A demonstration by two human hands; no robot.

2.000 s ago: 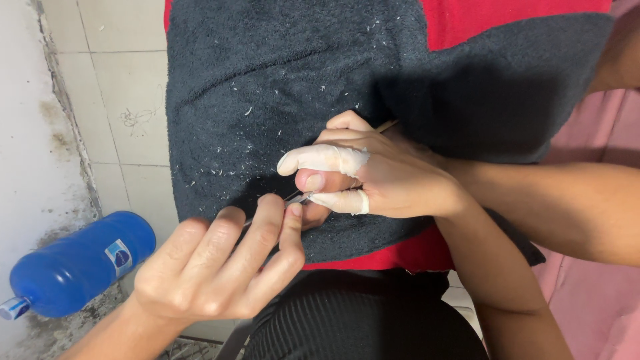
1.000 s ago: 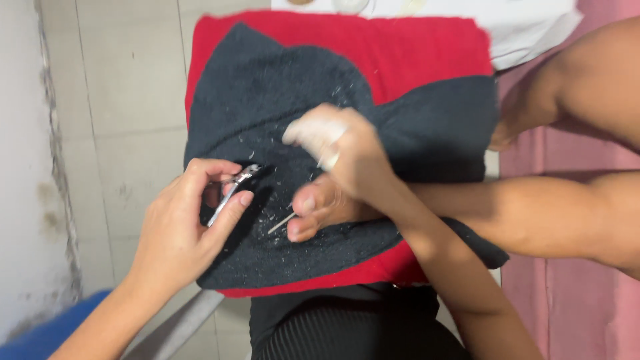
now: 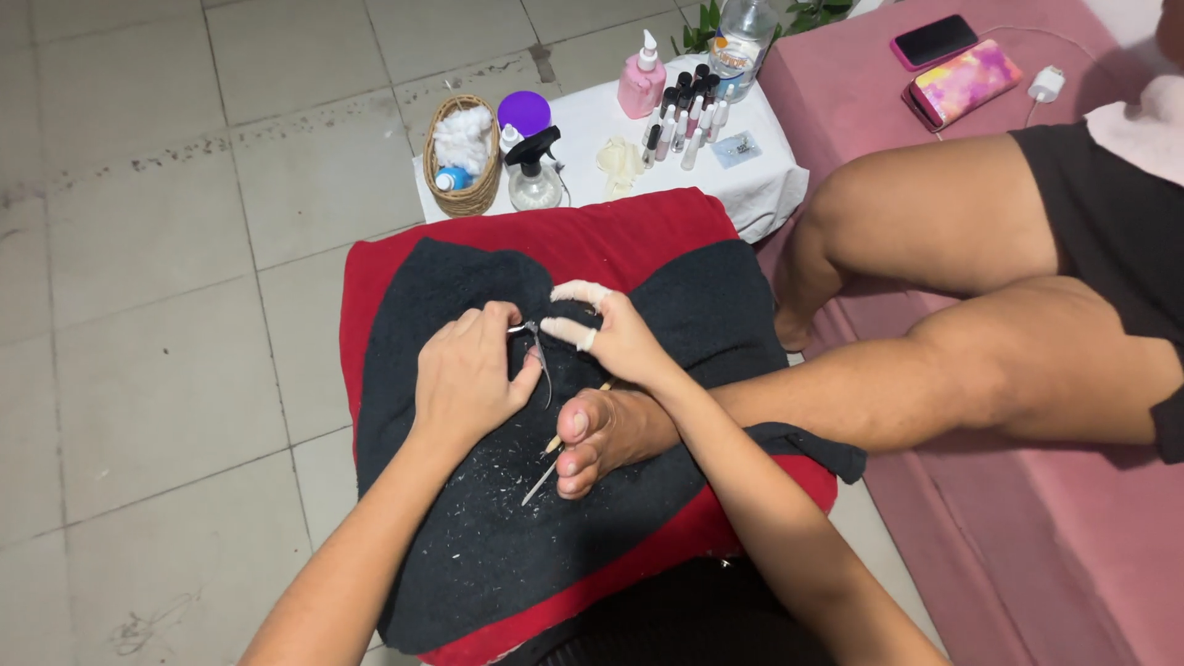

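Note:
My left hand [image 3: 472, 375] holds metal cuticle nippers [image 3: 541, 356] over a dark towel [image 3: 462, 546] on a red cushion. Just right of the nippers, my right hand [image 3: 624, 338] has its thumb and forefinger apart, both wrapped in pale finger covers; whether they touch the tool's tip cannot be told. Below that hand, another person's bare foot [image 3: 615, 435] rests on the towel, toes toward the left. A thin metal tool [image 3: 539, 479] and a wooden stick [image 3: 555, 444] lie partly hidden by the foot. Small white clippings are scattered on the towel.
Behind the cushion, a white-covered table [image 3: 583, 120] holds a wicker basket [image 3: 465, 194] of cotton, a spray bottle [image 3: 535, 185], a pink pump bottle [image 3: 642, 83] and several nail polish bottles [image 3: 680, 129]. The person's legs extend over a pink sofa [image 3: 980, 518] at the right.
The view has shifted widely, bringing the table into sight. My right hand, at the toes two seconds ago, is now above the foot near the nippers. My left hand still holds the nippers.

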